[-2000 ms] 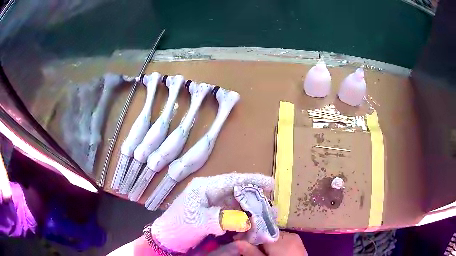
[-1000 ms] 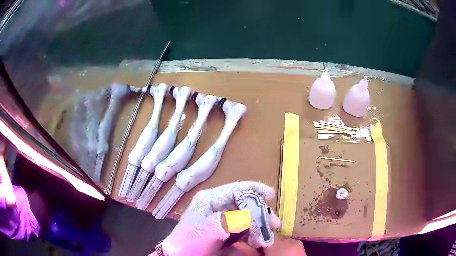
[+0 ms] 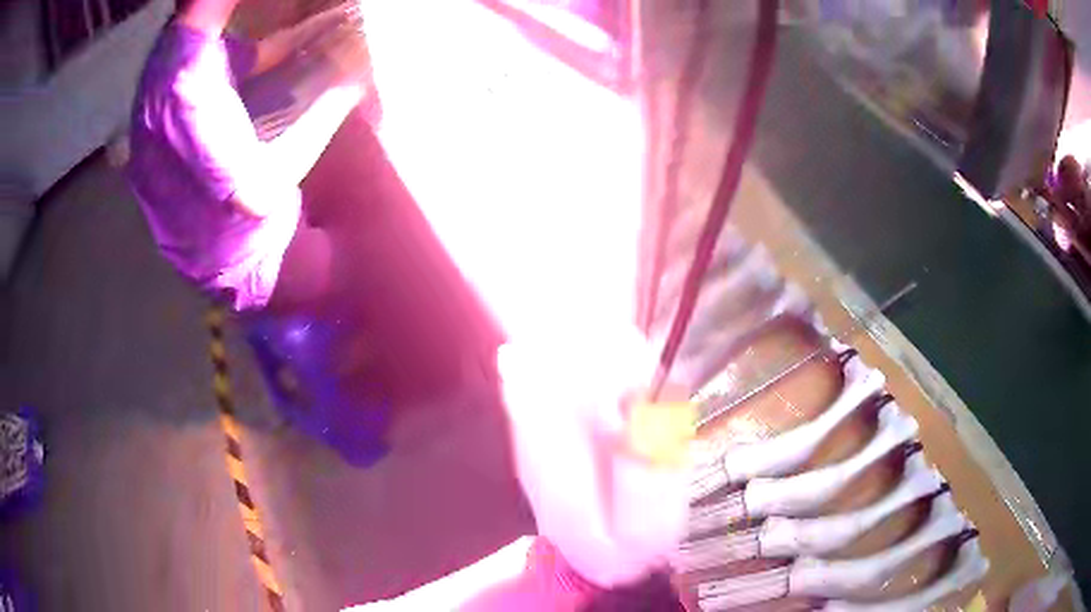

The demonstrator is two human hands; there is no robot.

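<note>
My left hand (image 3: pixel 604 478), in a white glove with yellow wrap (image 3: pixel 662 433) on the thumb, is blurred and washed out by glare at the lower middle. Whether it holds anything cannot be told. My right hand cannot be made out. Several white-grey limb-shaped moulded parts (image 3: pixel 834 536) lie side by side at the lower right, slotted ends toward my left hand. Dark bands show at their narrow ends. A thin metallic rod (image 3: pixel 775 389) lies beyond the row.
The brown bench edge (image 3: pixel 864 295) borders a green belt (image 3: pixel 915 245) at right. A very bright light (image 3: pixel 514 144) covers the upper middle. Another person's purple-lit sleeve (image 3: pixel 197 155) is at upper left. A blue object (image 3: pixel 317 383) and yellow-black floor tape (image 3: pixel 231 454) are at left.
The view has swung left and tilted. The bottles and taped area have left the picture. The part formerly held in my left hand is no longer distinguishable there. The row appears to show one more part.
</note>
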